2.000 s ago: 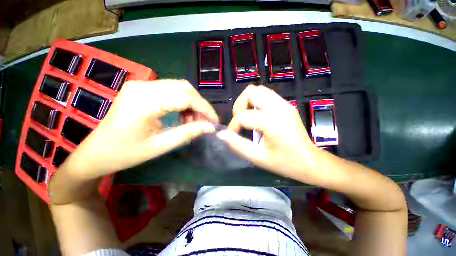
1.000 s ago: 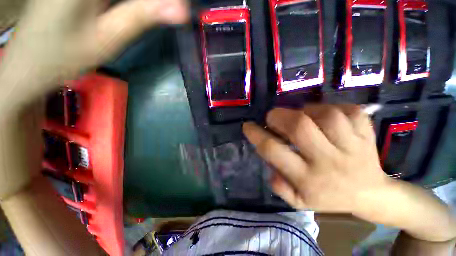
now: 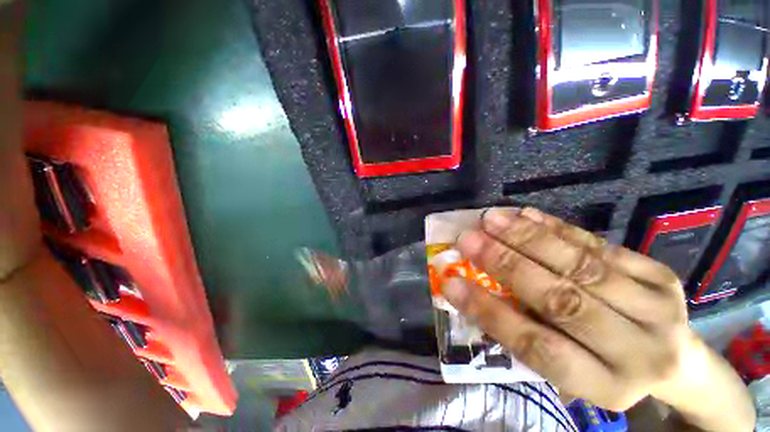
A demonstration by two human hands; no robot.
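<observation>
My right hand [image 3: 574, 295] is bare and holds a white card with orange print [image 3: 452, 224] flat under its fingers, over the lower left part of the black foam tray [image 3: 498, 164]. Clear loose film [image 3: 380, 291] lies on the tray just left of the card. Red-edged phones with glossy black faces, one of them at the upper middle [image 3: 403, 93], lie in the tray pockets above and to the right. My left hand is not visible; only a blurred forearm [image 3: 42, 337] shows at the left edge.
A red foam tray [image 3: 160, 211] with several dark phones stands at the left on the dark green bench [image 3: 232, 186]. My striped shirt is at the bottom middle. A red object [image 3: 751, 350] and a blue one [image 3: 598, 417] show at the lower right.
The view has moved closer to the black tray. My left hand has gone out of the picture at the upper left. The white card now shows under my right hand.
</observation>
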